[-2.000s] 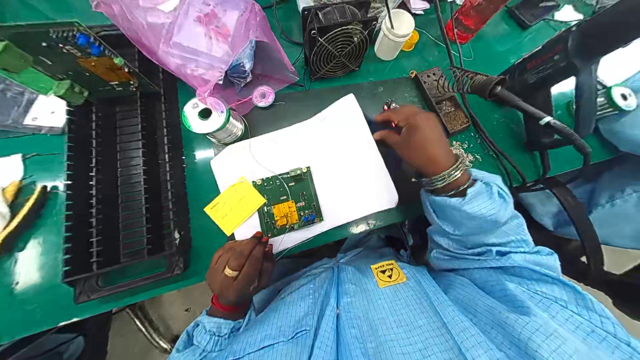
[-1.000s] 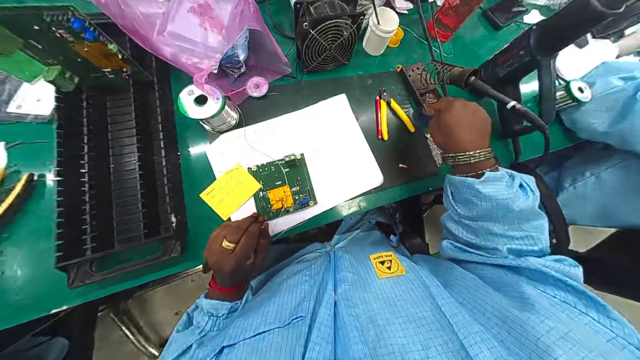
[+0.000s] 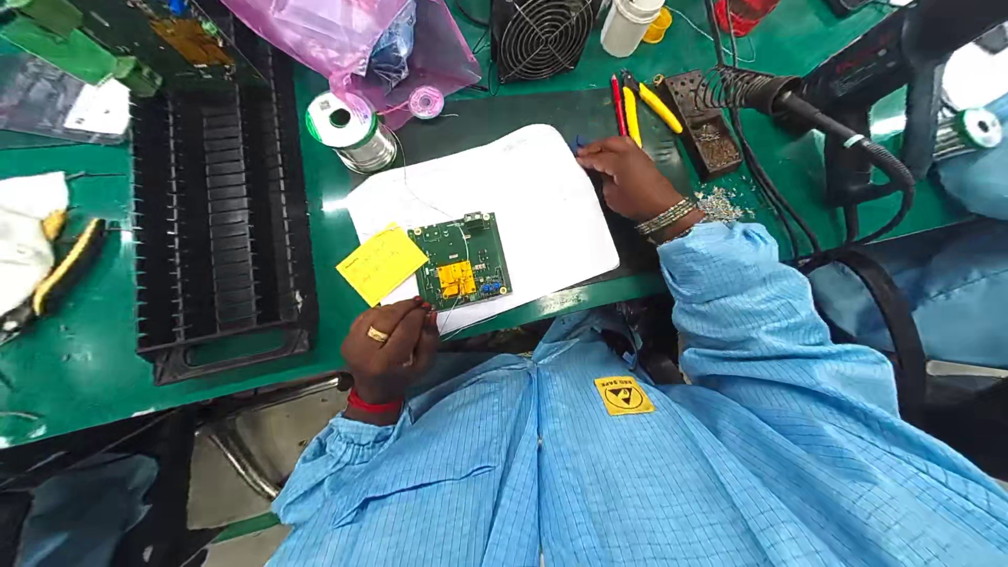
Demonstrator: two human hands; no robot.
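A green circuit board (image 3: 488,248) with an orange tape patch lies on white paper (image 3: 551,197). The fingertips of my left hand (image 3: 391,346) are pinched at its lower left corner. A thin wire loops over the board. Beside it lies a yellow note (image 3: 382,264) bearing writing. At the paper's upper right edge is my right hand (image 3: 634,177), palm down, with a small dark blue thing (image 3: 580,143) at its fingertips; whether it is gripped cannot be told. Just above that hand lie yellow-handled pliers or cutters (image 3: 657,106) and a red slender tool (image 3: 618,104).
A black slotted rack (image 3: 228,346) stands left, a solder spool (image 3: 354,138) above the paper. Behind are a pink bag (image 3: 315,39), a fan (image 3: 545,39) and a white bottle (image 3: 630,27). On the right, a soldering iron (image 3: 823,118) rests in its stand (image 3: 709,138), near scattered clippings (image 3: 720,205).
My right hand has moved left from the soldering iron stand to the paper's upper right edge. My left hand has stayed at the board's corner.
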